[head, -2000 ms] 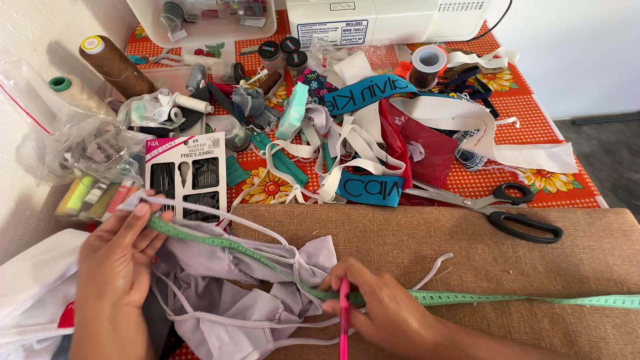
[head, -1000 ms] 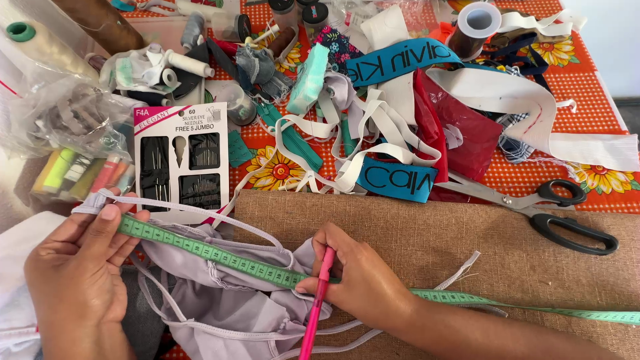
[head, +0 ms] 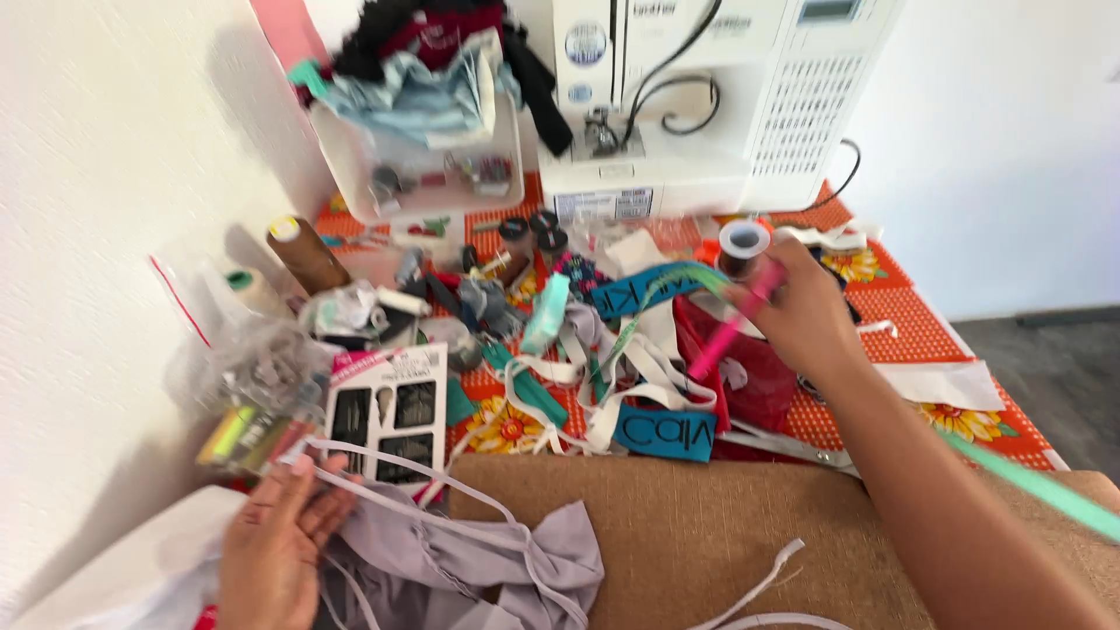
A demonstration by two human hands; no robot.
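Note:
My left hand holds the edge of a pale lilac garment with thin straps, at the lower left. My right hand is raised over the cluttered cloth, gripping a bright pink pen-like tool, blurred, and a green tape measure. One part of the tape hangs from the fingers across the elastic scraps; another part runs past the forearm to the right edge. The garment lies partly on a brown fabric-covered surface. A needle card lies just beyond my left hand.
A white sewing machine stands at the back beside a plastic bin of cloth. Thread spools, white elastic, blue lettered bands and a red pouch crowd the orange floral cloth. Scissors lie partly behind my right forearm.
My right hand has lifted off the garment and moved up and away, with the pink tool and tape. The tape has left my left hand, which still holds the garment. The view has tilted up.

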